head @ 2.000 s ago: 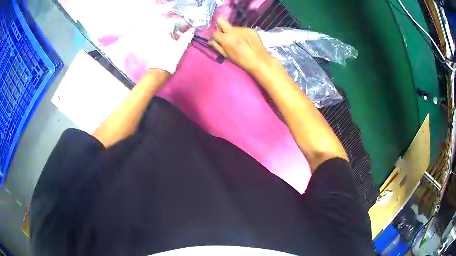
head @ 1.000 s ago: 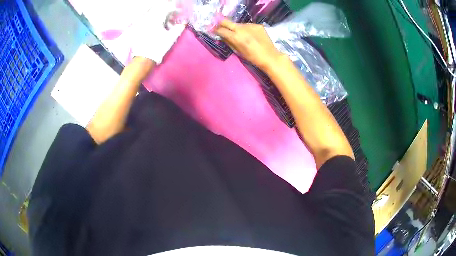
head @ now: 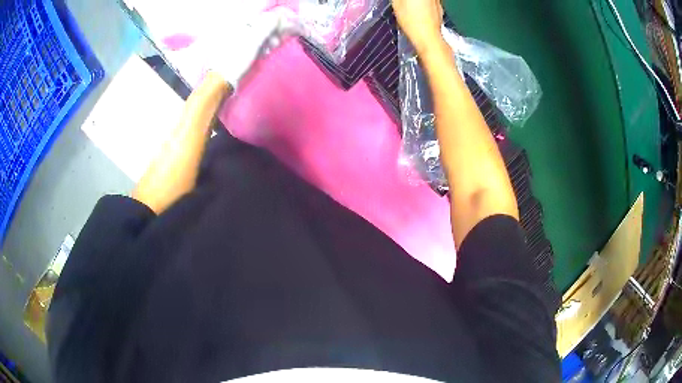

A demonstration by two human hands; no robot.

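My left hand (head: 258,52) wears a white glove and lies over the overexposed white area at the top of the pink mat (head: 336,149); its fingers blend into the glare. My bare right hand (head: 420,16) is at the top edge, partly cut off, over the black parts; its fingers cannot be made out well. Black ridged parts (head: 350,67) lie in overlapping rows along the mat's right side. A clear bag (head: 336,21) lies between my hands. More clear bags (head: 505,82) lie under and beside my right forearm.
A green bench surface (head: 568,149) lies right of the parts. A tan panel (head: 602,277) stands at the lower right. A white sheet (head: 134,116) is beside the bench's left edge. A blue plastic grid (head: 37,97) is at far left, with a carton (head: 41,299) below it.
My right hand has moved up and right, away from the nearer black parts. The clear bags by my right forearm have shifted and spread. My left hand has moved slightly up.
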